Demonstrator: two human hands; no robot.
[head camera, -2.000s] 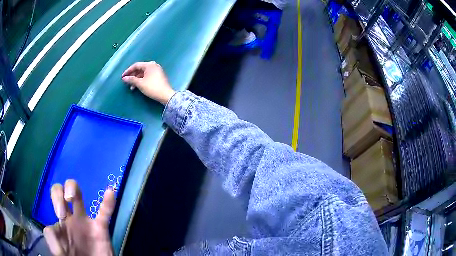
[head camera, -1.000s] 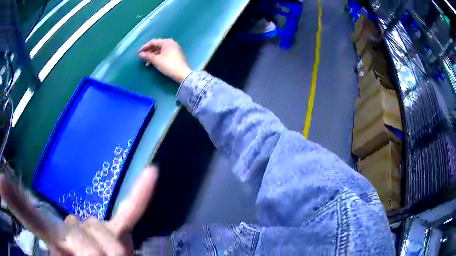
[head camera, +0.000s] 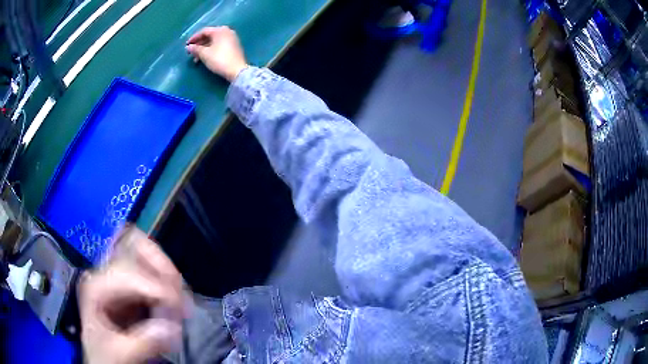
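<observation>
The blue tray (head camera: 106, 142) lies on the green bench at left. Many small pale rings (head camera: 122, 195) lie along its near and right side. My left hand (head camera: 135, 298), blurred, is at the lower left over the tray's near corner, its fingers curled; whether it holds anything cannot be told. My right hand (head camera: 219, 53) is over the bench beyond the tray, near its edge. Its thumb and fingertips are together; any ring between them is too small to make out. Part of a metal plate (head camera: 53, 284) with a white crumpled piece (head camera: 20, 279) shows left of my left hand.
Another blue tray (head camera: 35, 334) is partly visible at the bottom left. White stripes cross the green surface at upper left. The bench edge (head camera: 186, 173) runs diagonally beside the tray. Cardboard cartons (head camera: 554, 234) and racks stand at right, beyond the grey floor's yellow line (head camera: 465, 117).
The view has shifted, bringing the metal plate and second tray into sight. My left hand's fingers have gone from spread to curled. My right hand keeps its pinched shape over the bench.
</observation>
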